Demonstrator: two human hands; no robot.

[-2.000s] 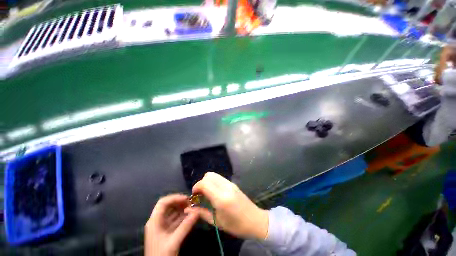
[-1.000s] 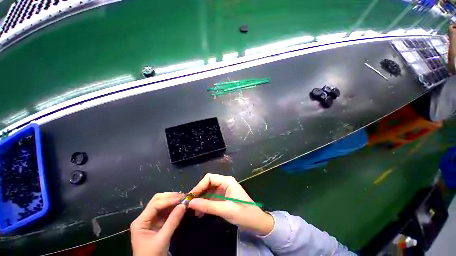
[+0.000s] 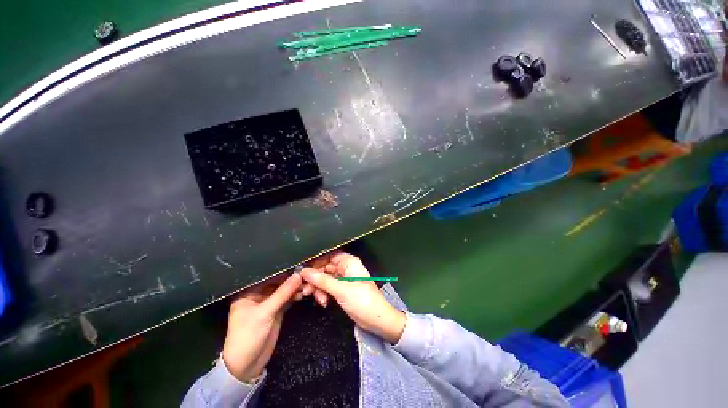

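My left hand (image 3: 257, 323) and my right hand (image 3: 357, 296) meet below the bench edge, over my lap. Their fingertips pinch a tiny dark part (image 3: 298, 269), mostly hidden by the fingers, so its kind cannot be told. A green stick (image 3: 375, 279) juts to the right out of my right hand. The black parts box (image 3: 254, 159), holding tiny black parts, sits on the bench above my hands. Loose green sticks (image 3: 351, 40) lie beyond it.
Black round housings lie at the left (image 3: 43, 241) and in a cluster at the right (image 3: 523, 73). A thin rod (image 3: 608, 38), a dark heap (image 3: 631, 36) and a compartment tray (image 3: 686, 40) are at the far right, by a person's sleeve (image 3: 704, 111). A round unit (image 3: 105, 32) is on the belt.
The view has tilted down and shifted, so the bench things sit higher and further left. My hands stay together at the bench edge; the gold-coloured part seen between the fingers earlier is now mostly covered.
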